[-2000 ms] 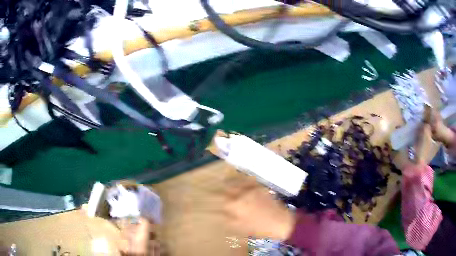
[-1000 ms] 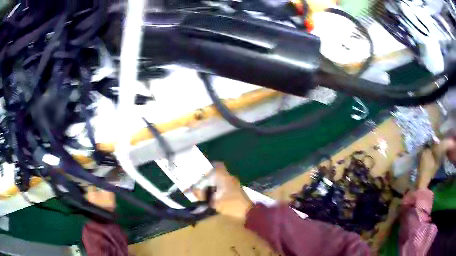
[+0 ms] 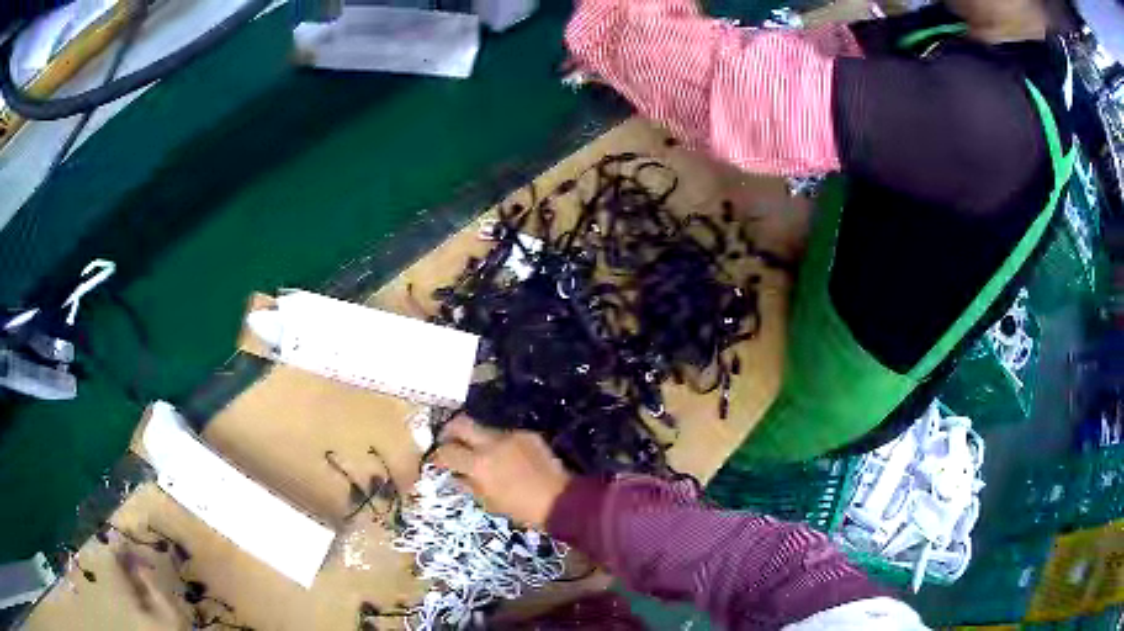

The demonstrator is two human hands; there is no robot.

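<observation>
My right hand (image 3: 503, 471), in a maroon sleeve, reaches in from the right. Its fingers touch the border between the black straps heap (image 3: 555, 333) and the white cords pile (image 3: 475, 555); whether they grip a piece is unclear. A white carton (image 3: 370, 348) lies against the heap's left side, its brown flap open at the left end. A second white carton (image 3: 240, 499) lies lower left, slanted on the bench. A blurred skin-coloured shape at the lower left edge may be my left hand (image 3: 146, 589); its fingers cannot be made out.
The green conveyor (image 3: 247, 185) runs along the bench's far side, with a white carton (image 3: 388, 40) and small corded pieces (image 3: 89, 290) on it. A neighbouring worker (image 3: 937, 210) in a green apron stands close right. A green crate (image 3: 851, 493) holds white parts. Loose black pieces lie lower left.
The view has swung right and down, so the hanging black cables have mostly left it. My right hand has moved from the belt side to the cord piles.
</observation>
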